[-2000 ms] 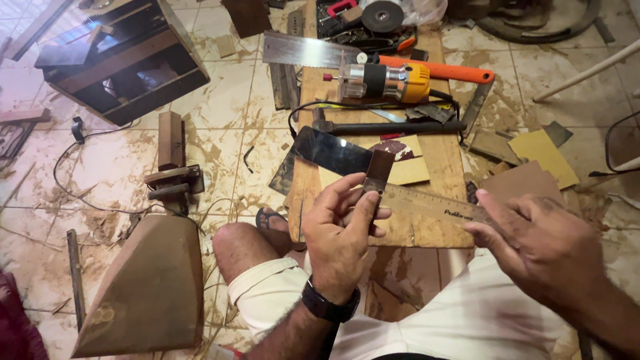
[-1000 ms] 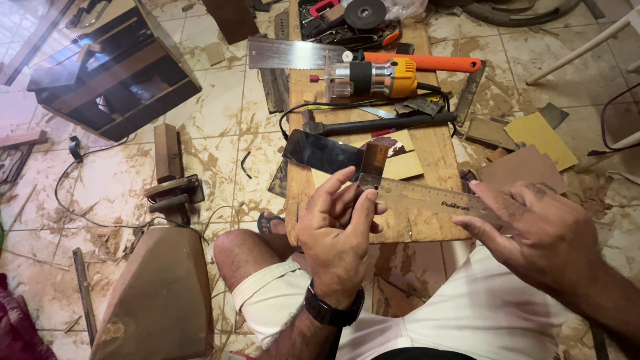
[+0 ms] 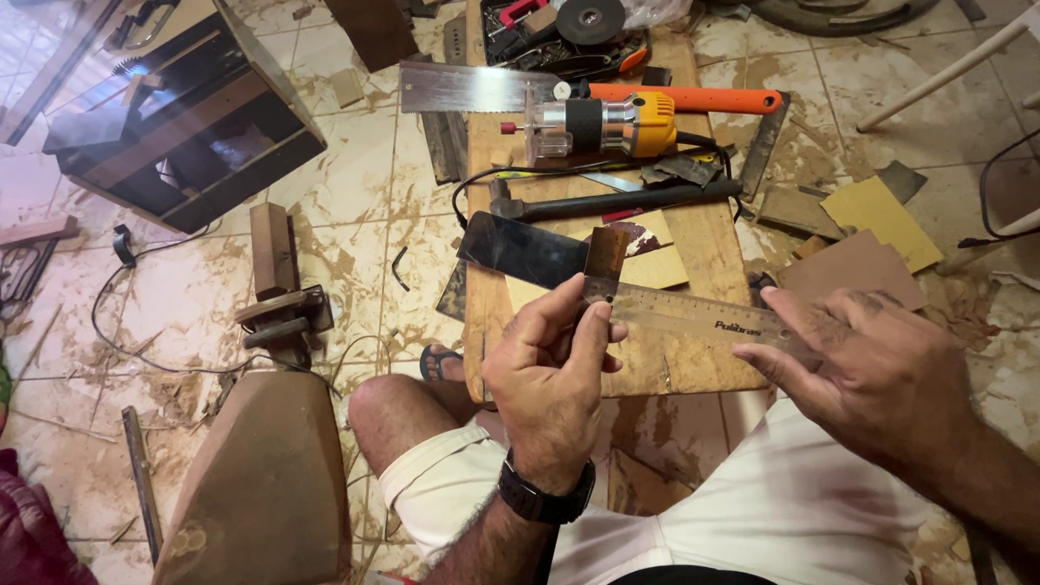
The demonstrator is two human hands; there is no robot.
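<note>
My left hand (image 3: 556,374) pinches a small brown flat piece (image 3: 606,253) together with the left end of a clear plastic ruler (image 3: 691,313). The piece stands up from the ruler's end, roughly at a right angle to it; its material is unclear. My right hand (image 3: 861,366) holds the ruler's right end between thumb and fingers. Beyond the left fingertips, a dark smartphone-like slab (image 3: 524,248) lies on the wooden bench (image 3: 682,357), beside yellow sandpaper (image 3: 662,264). A hammer (image 3: 626,199) lies behind it.
A yellow trim router (image 3: 617,126), a pull saw (image 3: 479,88) with orange handle and a tool tray (image 3: 528,61) occupy the bench's far part. Sandpaper sheets (image 3: 881,219) lie at right on the dusty tiles. A dark wooden cabinet (image 3: 203,122) and a large brown wooden form (image 3: 260,479) are at left.
Both hands keep hold of the ruler and the brown piece. The view has shifted slightly; nothing else has plainly changed.
</note>
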